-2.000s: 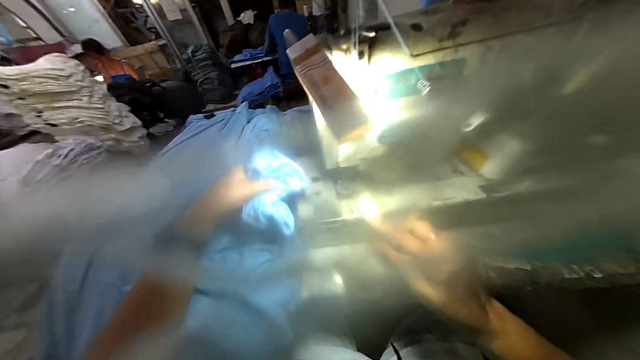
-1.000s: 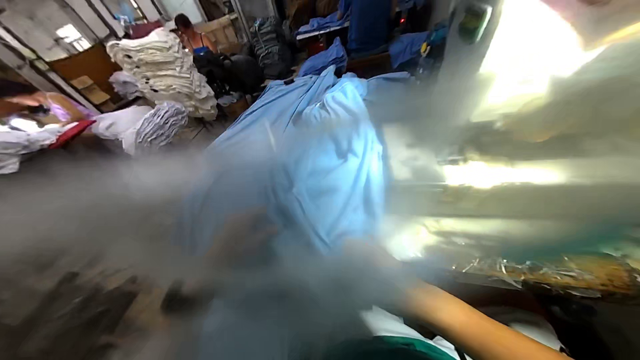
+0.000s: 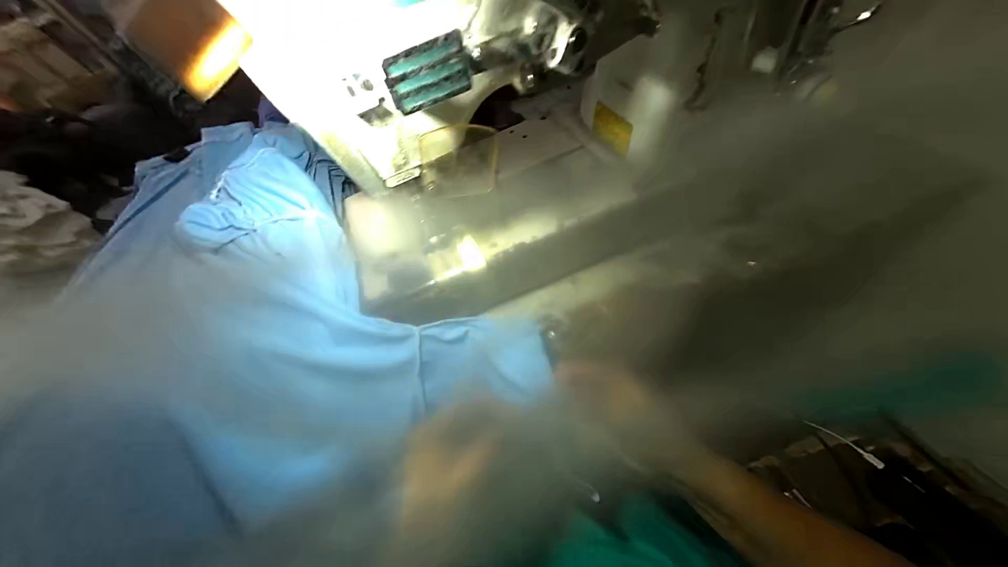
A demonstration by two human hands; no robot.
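Observation:
A light blue fabric garment [image 3: 315, 354] spreads over the left and middle of the view, its seamed edge reaching right to my hands. My left hand [image 3: 453, 461] is blurred and lies against the lower edge of the cloth. My right hand [image 3: 598, 394] is at the cloth's right end, where its fingers seem to meet the fabric; haze hides the grip. Beyond the cloth stands an industrial sewing machine [image 3: 543, 47] with a bright lamp glare and a small clear guard [image 3: 459, 161].
The machine's metal bed [image 3: 488, 260] runs rightward from the cloth. Pale piled fabric [image 3: 39, 228] lies at the far left. Green cloth [image 3: 638, 535] shows below my hands, and dark clutter with wires [image 3: 858, 472] is at the lower right.
The view has swung right and closer to the machine since one second ago. A seamed edge of the blue garment now extends toward my right hand.

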